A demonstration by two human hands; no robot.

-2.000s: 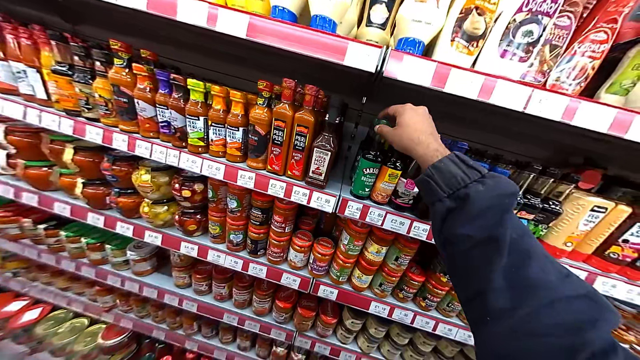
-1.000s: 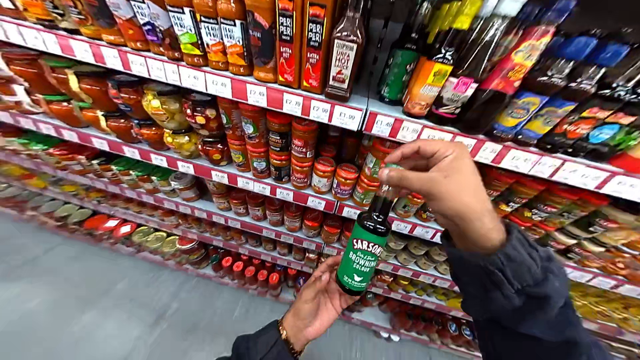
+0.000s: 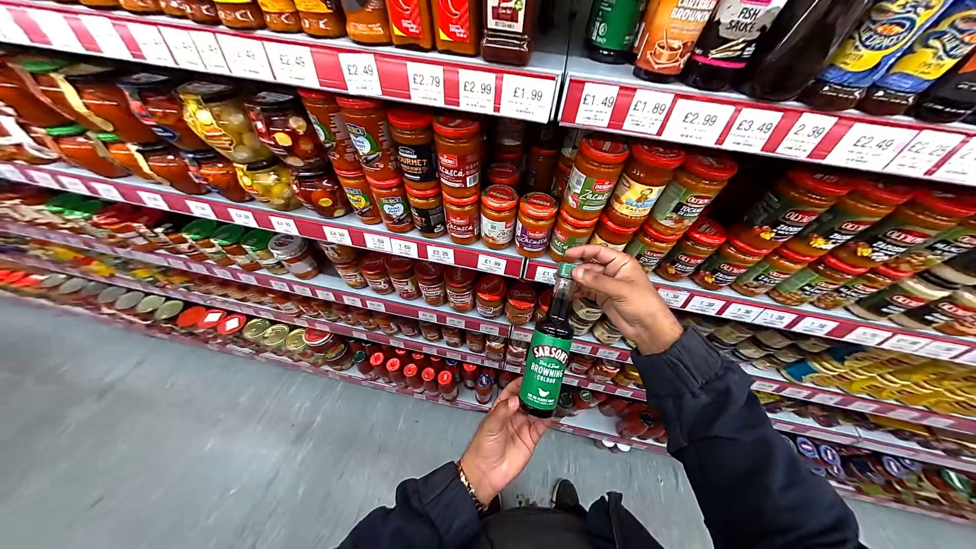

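A slim glass bottle of Sarson's browning [image 3: 547,362], dark inside and with a green label, stands nearly upright between my hands, leaning slightly. My right hand [image 3: 621,293] pinches its green cap and neck from the right. Below, my left hand [image 3: 505,442] supports the base with its fingers, its palm turned up. The label faces me. A similar green-labelled bottle [image 3: 614,29] is on the upper shelf, beside a bottle with an orange label [image 3: 671,38].
Red-lidded jars [image 3: 595,179] fill the shelf behind the bottle. Price strips run along the shelf edges [image 3: 457,85]. Pickle jars [image 3: 221,122] are at left, smaller jars and lids on lower shelves. Grey floor [image 3: 191,427] lies below, with my shoes [image 3: 566,494] on it.
Two seconds ago my right hand was at the bottles on the upper shelf. The green-labelled bottle is now in both hands, lower down. The view has tilted downward.
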